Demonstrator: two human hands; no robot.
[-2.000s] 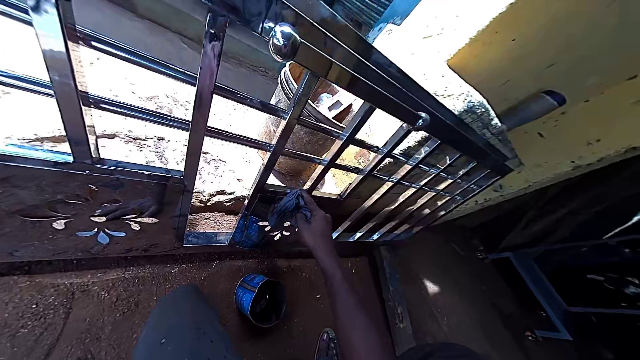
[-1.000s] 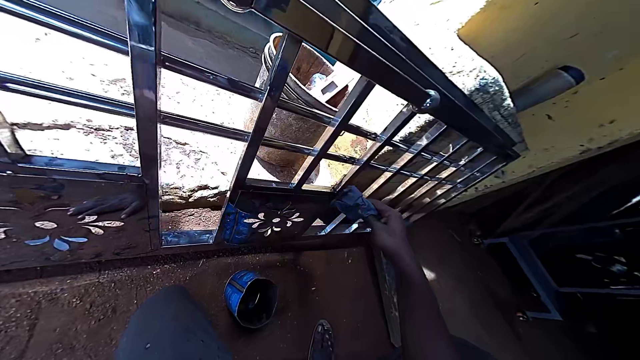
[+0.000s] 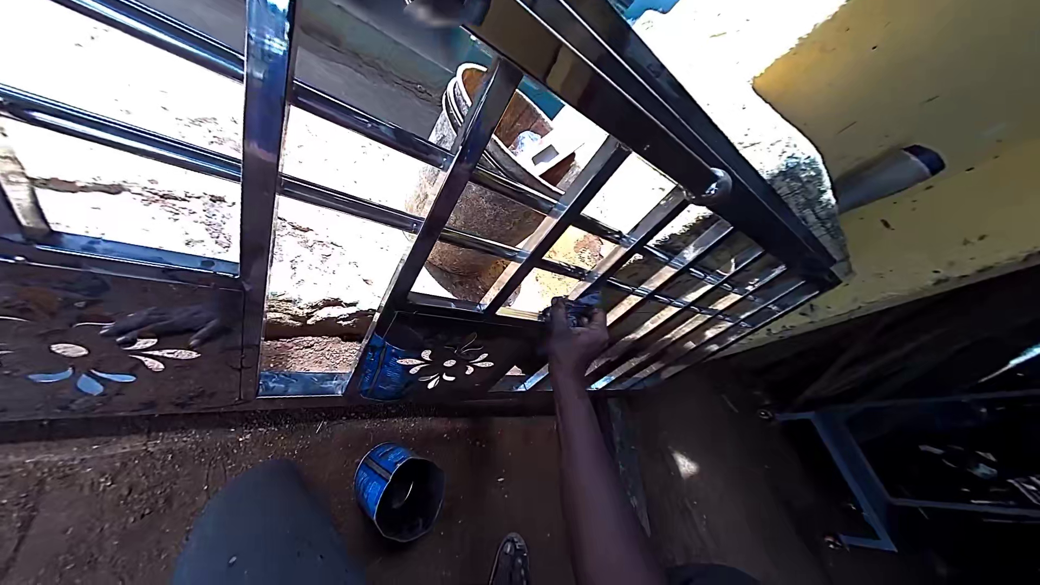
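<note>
My right hand (image 3: 578, 333) grips a dark blue cloth (image 3: 583, 307) against the lower rail of a glossy metal gate (image 3: 268, 162), right of a panel with a pale petal-shaped floral pattern (image 3: 447, 366). The cloth is mostly hidden by the fingers. A dark hand shape appears on the shiny left panel (image 3: 195, 382), above its petal pattern; no arm leads to it, and it may be a reflection. My left hand is not otherwise seen. A blue open tin (image 3: 382, 479) lies tilted on the ground below the gate, and the panel mirrors it.
A worn drum (image 3: 479, 215) holding some items stands behind the bars. To the right are a yellow wall (image 3: 918, 211) with a protruding pipe (image 3: 890, 179) and another dark metal frame (image 3: 853, 471). My knee (image 3: 264, 528) and a shoe (image 3: 510, 561) are near the tin.
My right hand, with the cloth, has moved right along the gate's lower part, from the floral pattern to the bars beyond it. The view has shifted somewhat.
</note>
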